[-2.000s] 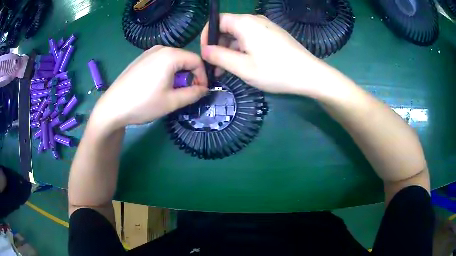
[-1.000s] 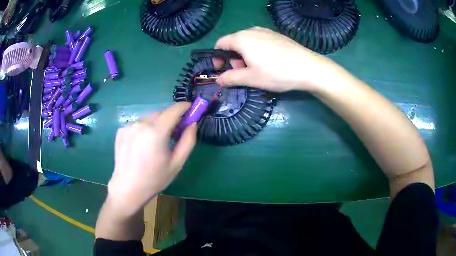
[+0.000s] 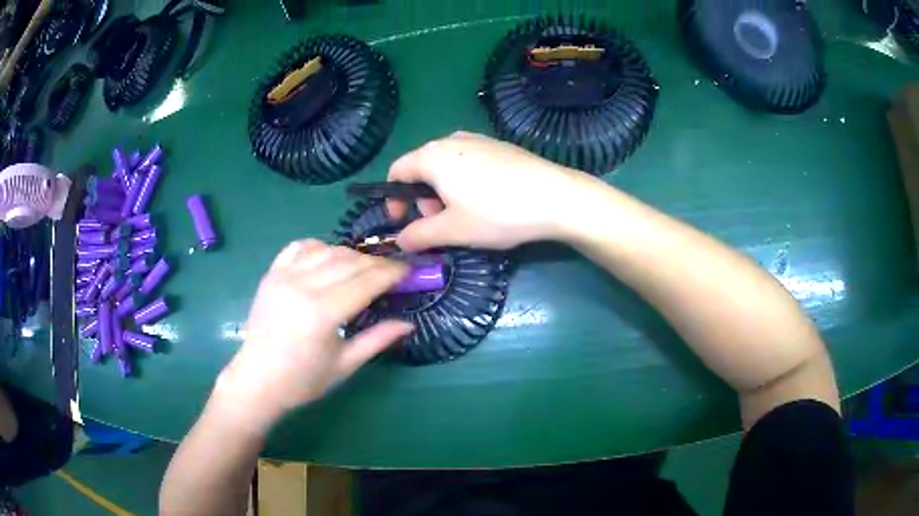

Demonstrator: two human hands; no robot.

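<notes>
A black ribbed fan housing (image 3: 469,312) lies on the green bench in front of me. A purple battery cell (image 3: 423,277) lies across its hub. My left hand (image 3: 317,312) is at the cell's left end, fingers over it and thumb apart below; whether it still grips is unclear. My right hand (image 3: 458,197) is above the hub's upper edge, holding a dark slim tool (image 3: 388,189) that points left. Its fingertips are beside a small pale connector (image 3: 378,241) at the hub's top. The wires are mostly hidden.
Two ribbed housings with yellow-brown strips stand behind, at left (image 3: 343,126) and right (image 3: 615,106). A grey-centred disc (image 3: 771,60) is far right. Purple cells (image 3: 121,262) are heaped left, one loose cell (image 3: 202,222) beside them. A pink fan head (image 3: 28,196) is far left.
The cell has gone from my left hand's grip outside the hub to lying across it, and my left fingers have spread. My right hand stays near the hub's top with the tool. The view has shifted.
</notes>
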